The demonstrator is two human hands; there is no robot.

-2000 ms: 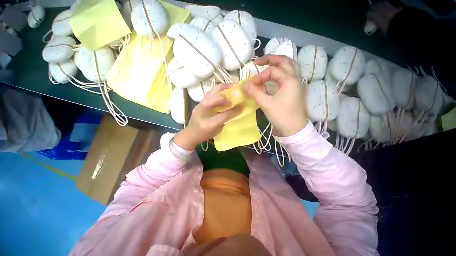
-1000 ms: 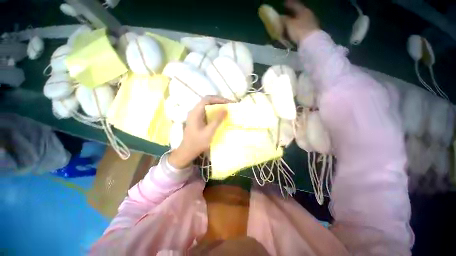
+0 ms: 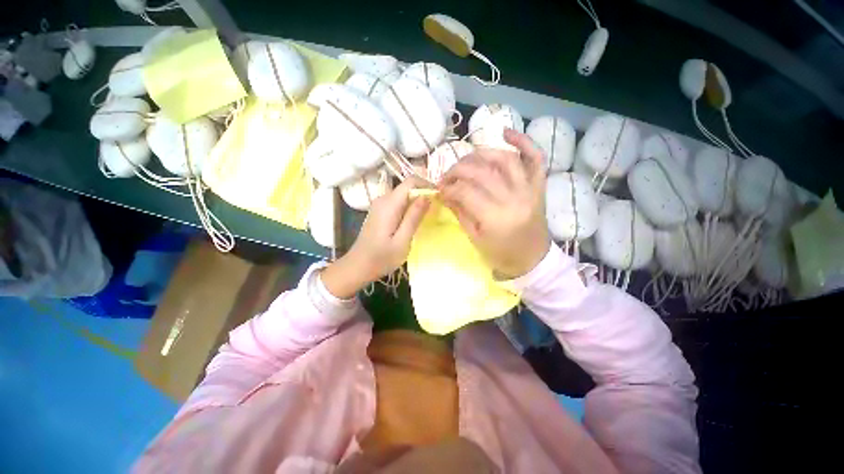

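Observation:
A bright yellow label sheet (image 3: 453, 273) hangs down from between my hands. My left hand (image 3: 384, 231) pinches its upper left edge between thumb and fingers. My right hand (image 3: 500, 199) is at the sheet's upper right part, with its fingertips close to my left fingertips. Its fingers are curled and I cannot tell what they hold; no label shows. White oval pads (image 3: 416, 116) with a thin brown line lie in a heap just beyond my hands, with thin cords hanging from them.
Spare yellow sheets (image 3: 264, 157) lie among the pads at left. More pads (image 3: 662, 190) are rowed at right beside a pale yellow sheet (image 3: 819, 245). A pad with its tan face showing (image 3: 449, 35) lies on the green surface beyond the rail. A carton (image 3: 208, 310) stands below left.
My right hand has come back from the far green surface to the sheet at my left hand. The sheet now hangs narrower and folded. The view has shifted slightly.

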